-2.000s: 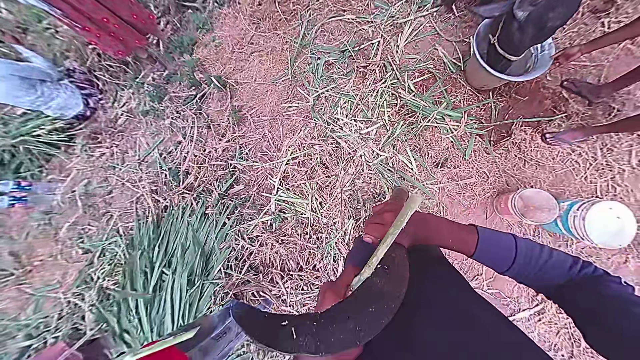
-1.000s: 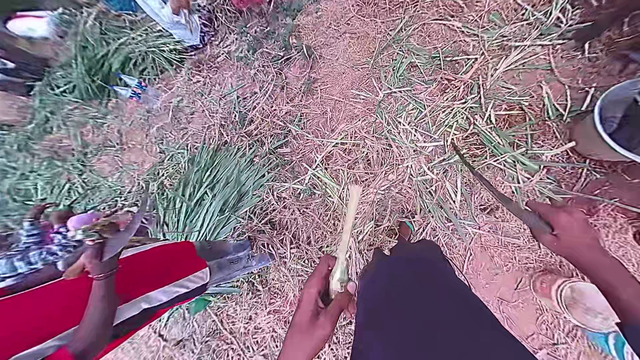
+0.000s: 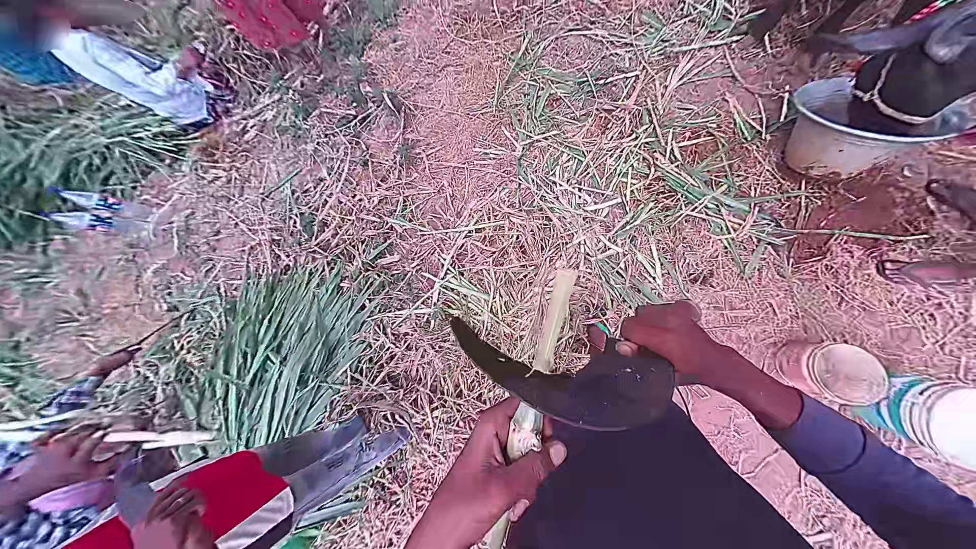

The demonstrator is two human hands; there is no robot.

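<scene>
A pale peeled plant stalk stands upright at the lower middle, with my left hand closed around its lower part near a node. In my right hand is the handle of a sickle. The sickle's broad, dark curved blade lies across the stalk just above my left hand, its tip pointing to the upper left. The cutting edge meets the stalk, but how deep it sits cannot be told. My dark-clothed leg is just below the blade.
At left lies a bundle of green grass, beside a person in red clothing. A metal tub stands upper right, with a person's foot below it. Buckets stand at right. Cut stalks litter the ground.
My right hand has brought the sickle from out at the right, where it was a second ago, to the stalk in my left hand. The view has shifted.
</scene>
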